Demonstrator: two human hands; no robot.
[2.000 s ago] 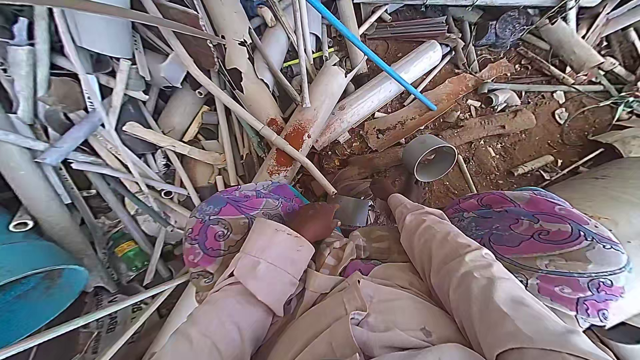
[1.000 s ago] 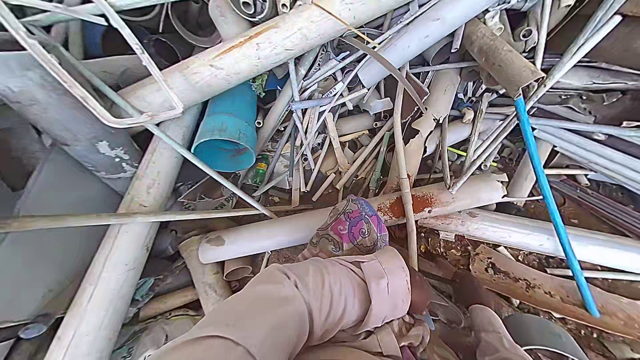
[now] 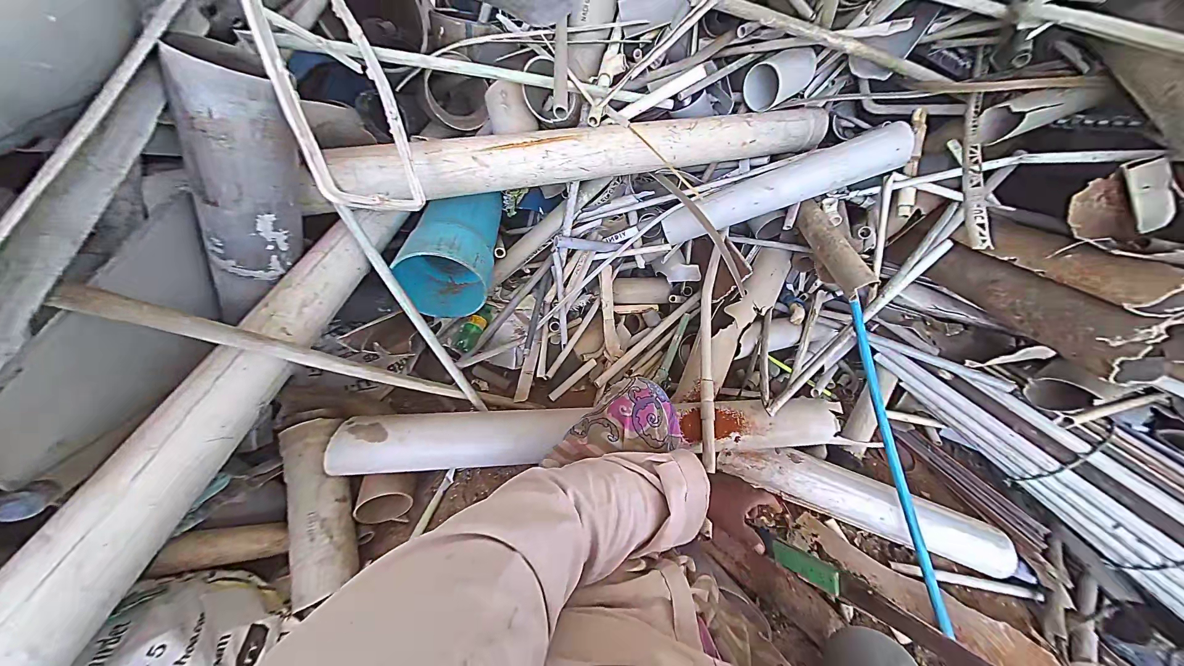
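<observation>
My left hand (image 3: 737,511) is low in the view, right of centre, past the rolled cuff of a beige sleeve (image 3: 518,546). Its fingers look bent, and what they may hold cannot be made out. Just to its right lies a green strip (image 3: 807,566), like a handle, in line with a long dark flat piece (image 3: 902,615) that runs off to the lower right. A patterned cloth over my knee (image 3: 638,416) shows beyond the sleeve, against a white plastic pipe (image 3: 444,440). The rounded top of a grey pipe piece (image 3: 860,647) shows at the bottom edge. My right hand is not in view.
Scrap plastic pipes lie heaped all around. A blue rod (image 3: 893,462) slants down at the right, across a white pipe (image 3: 888,518). A wide turquoise pipe (image 3: 449,254) lies left of centre. A long pale pipe (image 3: 185,444) crosses the left side. A printed sack (image 3: 185,620) lies lower left.
The view has swung far to the left. My right hand, seen near my left hand two seconds ago, is out of view. The green strip beside my left hand now shows.
</observation>
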